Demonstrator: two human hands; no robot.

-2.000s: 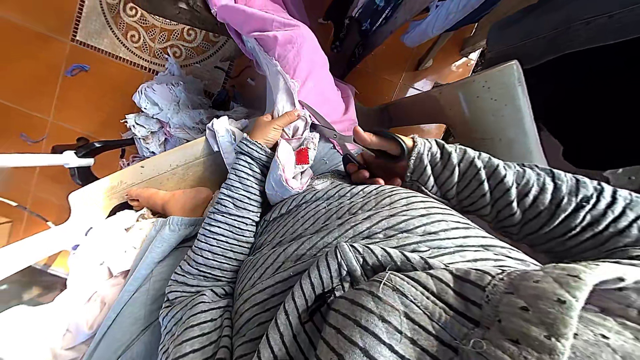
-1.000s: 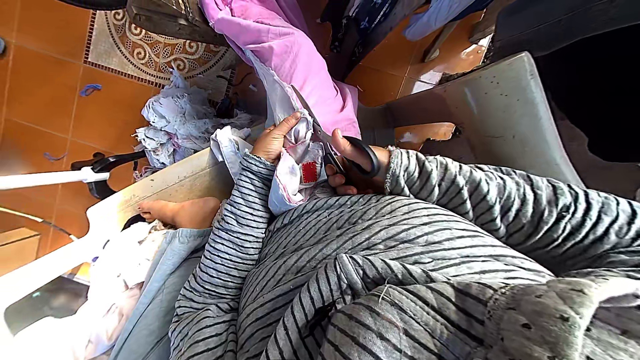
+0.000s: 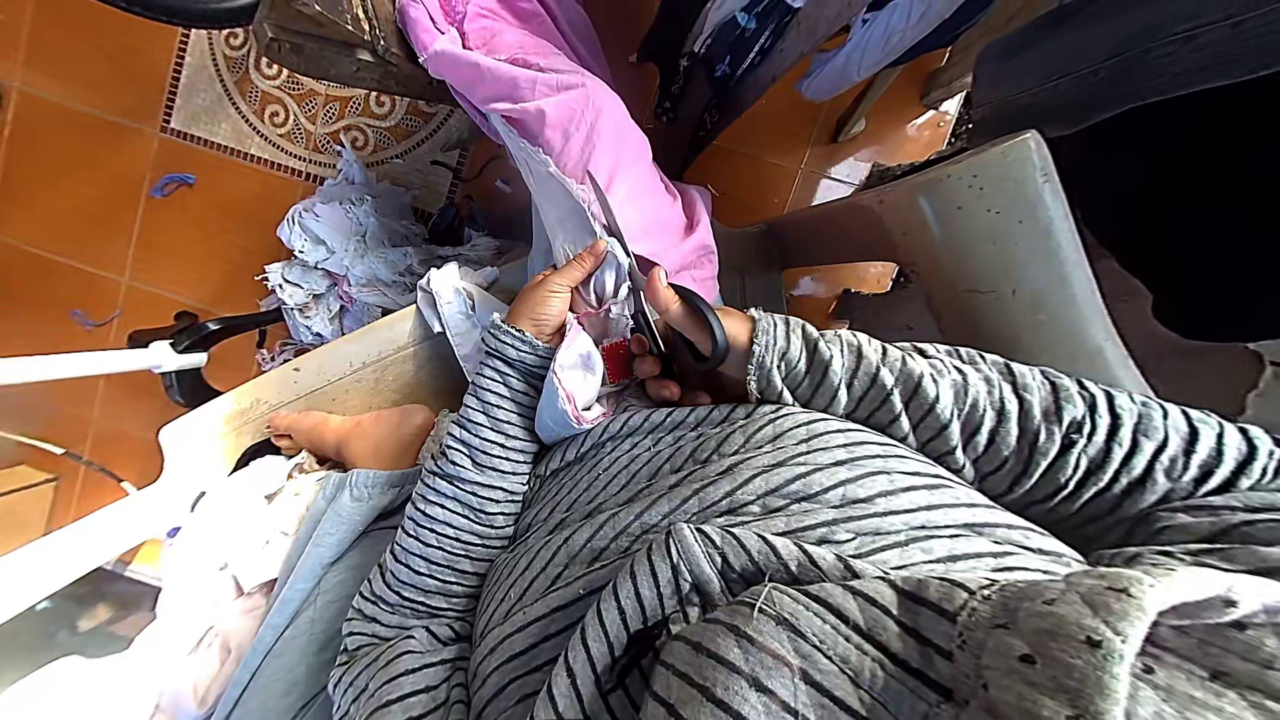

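My left hand (image 3: 558, 295) pinches a bunched piece of pale fabric (image 3: 570, 375) between thumb and fingers, just above my lap. A red patch (image 3: 617, 361) shows on this fabric. Scissors with black handles (image 3: 708, 325) are in my right hand (image 3: 690, 335), their blades pointing up and away from me along the fabric's right side. Whether the blades are parted is hard to tell. Pink cloth (image 3: 600, 130) stretches away beyond both hands, next to the pale strip. My right fingertips are close to the red patch and partly hidden by the handles.
Crumpled pale rags (image 3: 345, 250) lie on the orange tile floor (image 3: 60, 200), left of a worn plastic chair (image 3: 940, 230) beneath me. A bare foot (image 3: 365, 437) rests at the left. A black-and-white stand part (image 3: 190, 350), a wooden block (image 3: 340, 45) and more cloths (image 3: 880, 40) are around.
The scissors and my right hand have shifted relative to the fabric, and the blades now point more steeply away from me than two seconds ago. My left hand keeps its hold on the fabric.
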